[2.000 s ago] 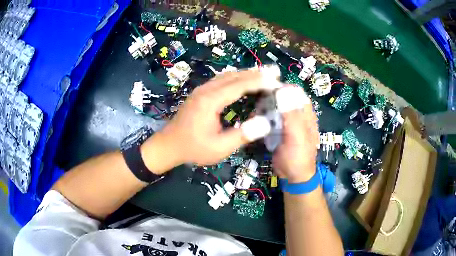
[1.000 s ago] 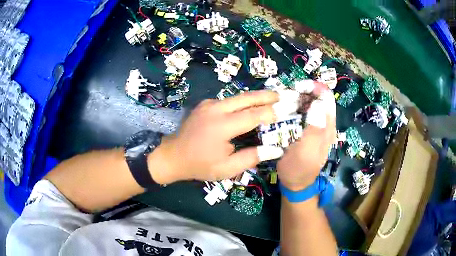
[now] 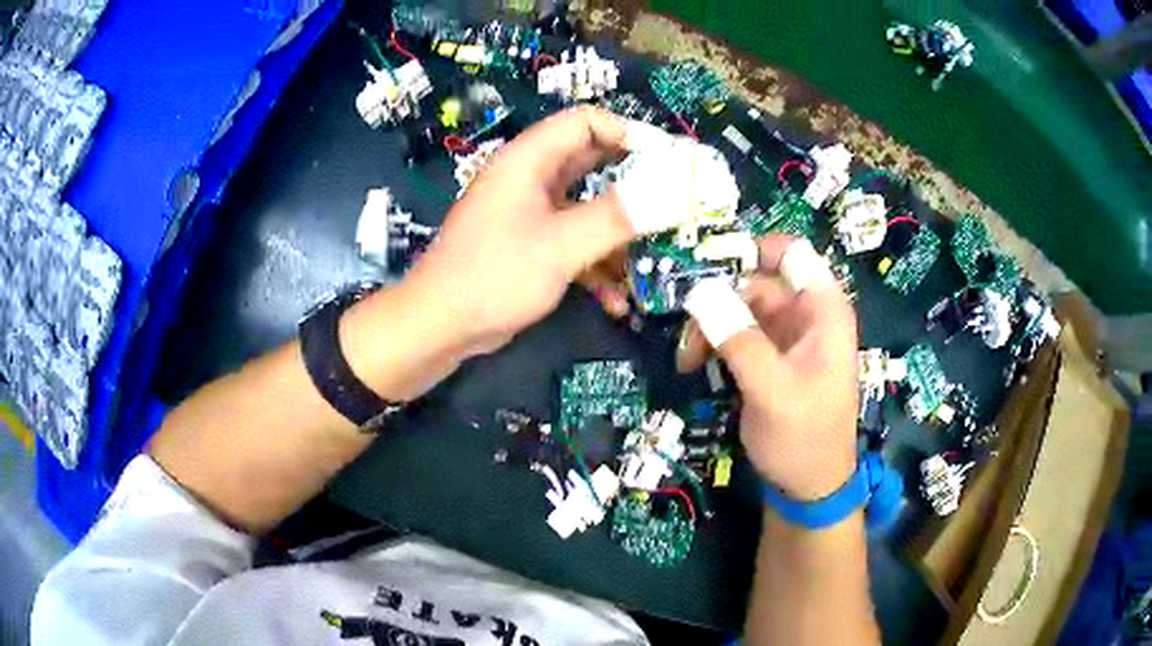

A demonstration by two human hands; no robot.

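My left hand (image 3: 518, 240), with white finger coverings, grips a white plastic part (image 3: 708, 183) at the middle of the view. My right hand (image 3: 796, 366), also with white-covered fingertips, pinches a green circuit board (image 3: 676, 280) just below that part. The board carries small blue, white and dark parts. The board and the white part are close together; whether they are joined cannot be told, since fingers hide their edges.
Wired board assemblies (image 3: 653, 451) lie scattered on the dark bench mat (image 3: 442, 517). Another sits on the green belt (image 3: 1036, 189). Blue trays with greyish shells (image 3: 51, 265) stand left. An open cardboard box (image 3: 1055, 467) with a pale loop (image 3: 1011, 574) is at right.
The hands have moved slightly apart, and the green board now shows between them. The white part is now up in my left fingers. A green board shows on the mat below the hands.
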